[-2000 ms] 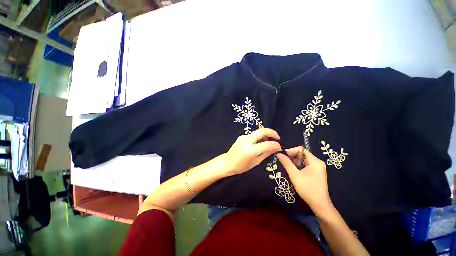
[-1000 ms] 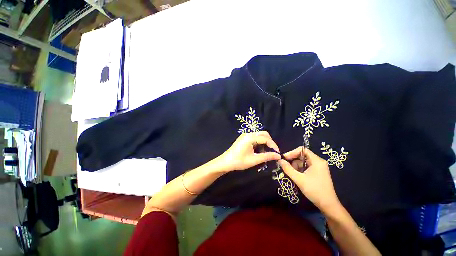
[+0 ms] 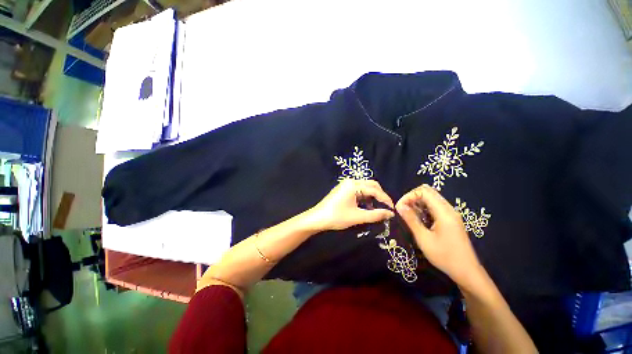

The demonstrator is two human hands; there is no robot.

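Observation:
A black blouse (image 3: 291, 152) lies spread on the white table, its collar (image 3: 409, 97) away from me and one long sleeve to the left. Pale embroidery (image 3: 445, 161) of flowers and sprigs shows on both sides of the front placket (image 3: 395, 166). My left hand (image 3: 352, 206) pinches the black cloth at the placket below the collar between thumb and fingers. My right hand (image 3: 435, 225) meets it there, its thumb and fingertips closed at the same spot. What lies between the fingertips is too small to tell.
White papers (image 3: 138, 83) lie at the table's left. A reddish-brown open compartment (image 3: 149, 273) sits below the table's left front edge. The white table (image 3: 312, 48) extends beyond the collar. Shelving stands at the far left, and a blue object (image 3: 585, 314) is at the lower right.
The blouse's collar and embroidery have shifted a little to the right. My right hand has turned and its fingers have risen slightly at the placket. My left hand keeps its pinch.

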